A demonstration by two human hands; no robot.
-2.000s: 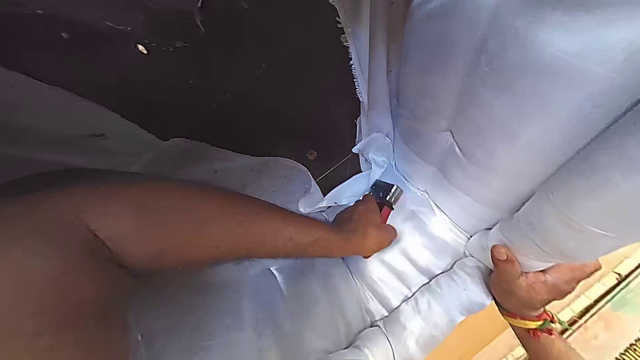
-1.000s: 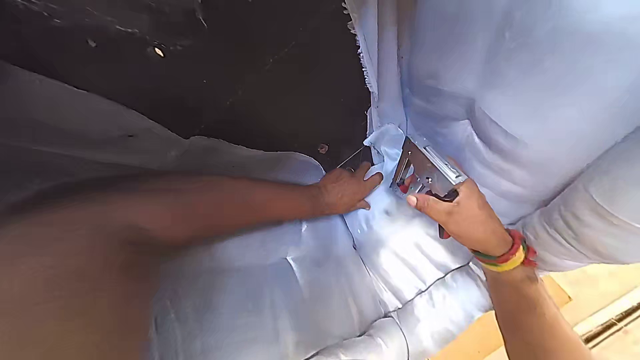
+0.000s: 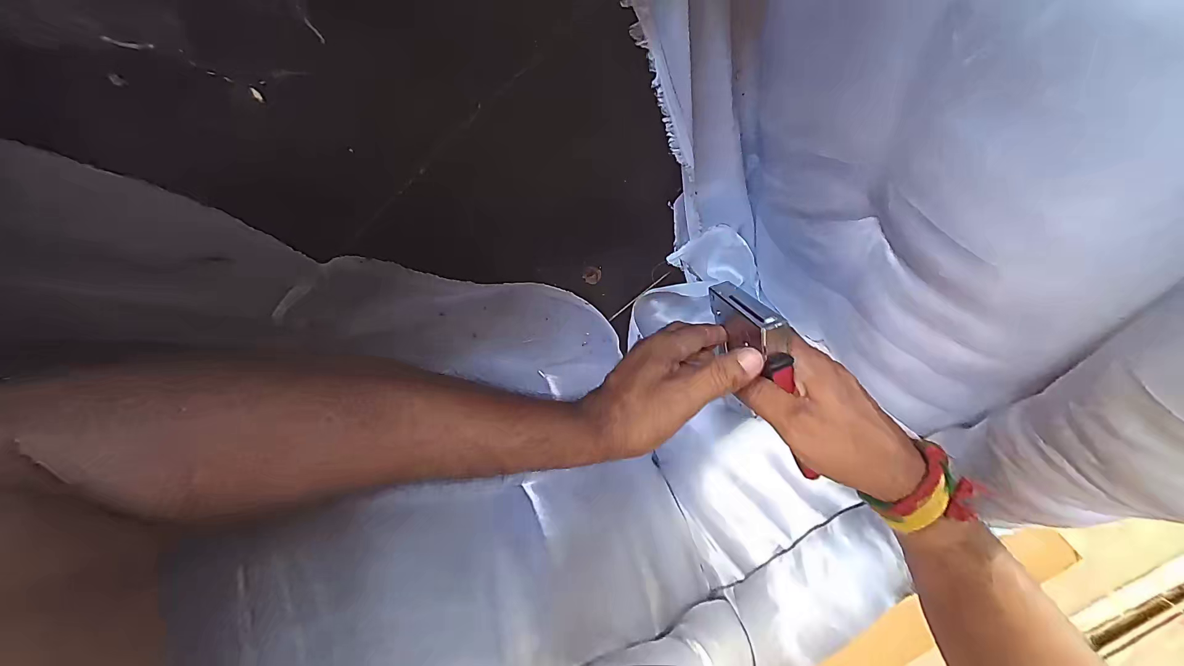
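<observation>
A metal staple gun [image 3: 751, 319] with a red and black handle is between my hands, over the inner corner of pale satiny upholstery fabric [image 3: 601, 532]. My right hand [image 3: 832, 421], with a red, yellow and green wristband, is wrapped around its handle. The thumb and fingers of my left hand [image 3: 671, 384] pinch the tool's body from the left. Just above the tool, a loose fabric flap [image 3: 720, 254] is bunched at the corner. The staple gun's far underside is hidden.
A dark sheet [image 3: 499, 157] spans the upper left, bordered by frayed fabric. Padded, pale upholstery [image 3: 1017, 185] rises at the right. An orange-yellow panel [image 3: 893, 638] and a pale ledge show at the lower right.
Two seconds ago my left hand held the staple gun and my right rested on the padding. One second ago my right hand held it; my left has since moved from the fabric onto the tool.
</observation>
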